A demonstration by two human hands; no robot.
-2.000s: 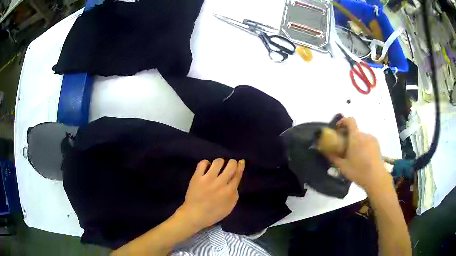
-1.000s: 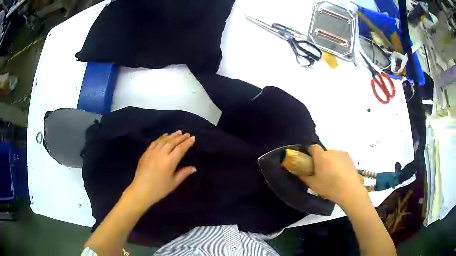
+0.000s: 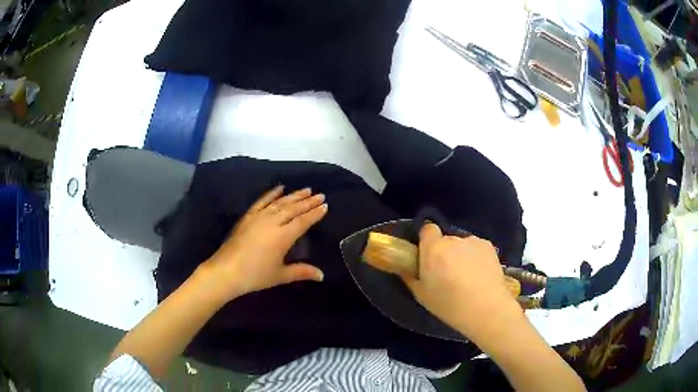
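Note:
A large black garment piece (image 3: 229, 321) lies over the grey padded board (image 3: 134, 195), whose rounded end shows at the left. My right hand (image 3: 467, 279) is closed round the pale wooden handle of the steam iron (image 3: 375, 287). The iron lies on the cloth with its pointed tip to the left. The underside of its plate is hidden. My left hand (image 3: 268, 241) lies spread on the cloth, left of the iron's tip, fingers apart and holding nothing. The cloth extends to the back of the table.
A blue bar (image 3: 180, 119) shows beneath the cloth. Black-handled shears (image 3: 509, 92), a metal tray (image 3: 552, 65), a yellow-orange piece (image 3: 550, 112) and red-handled scissors (image 3: 614, 162) lie at the back right. A blue bin (image 3: 658, 115) stands beyond. The iron's black hose (image 3: 629, 230) hangs at the right.
The iron in my right hand has moved left across the cloth, closer to my left hand. My left hand has moved from the cloth's middle towards its left part. The camera view has shifted.

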